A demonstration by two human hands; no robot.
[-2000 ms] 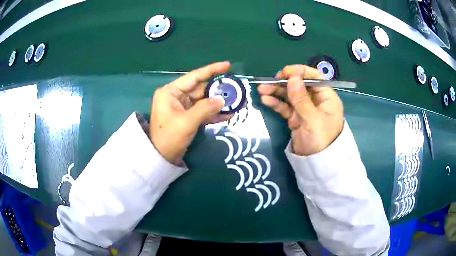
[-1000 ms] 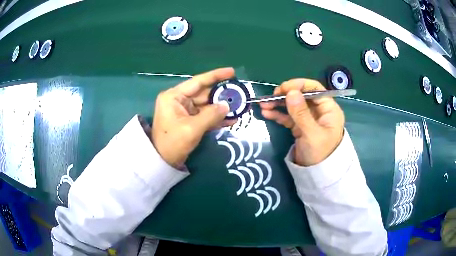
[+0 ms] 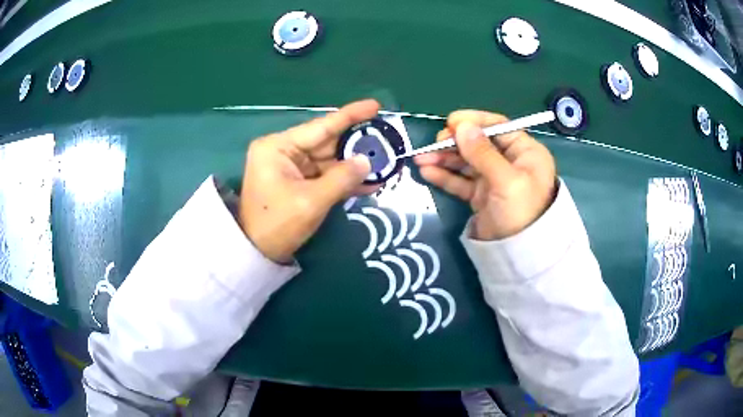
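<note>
My left hand (image 3: 297, 183) holds a black-rimmed round part (image 3: 371, 152) between thumb and fingers, its face towards me. The face has a grey-blue centre with a small hole and white arcs around it. My right hand (image 3: 505, 175) grips silver tweezers (image 3: 521, 125); their tip touches or nearly touches the disc's right side. Below the hands, rows of white arc pieces (image 3: 402, 273) lie on clear film on the bench. Whether the tweezer tip holds an arc cannot be told.
Discs stand along the green belt, among them one at upper left (image 3: 296, 32) and a darker one (image 3: 569, 112) beyond my right hand. A second arc sheet (image 3: 666, 265) and spare tweezers (image 3: 701, 210) lie right. A white sheet (image 3: 28, 220) and loose arcs (image 3: 104, 295) lie left.
The tweezers have tilted, with their rear end now higher, and their tip has stayed at the disc's right side. The belt discs stand farther right in view than two seconds ago.
</note>
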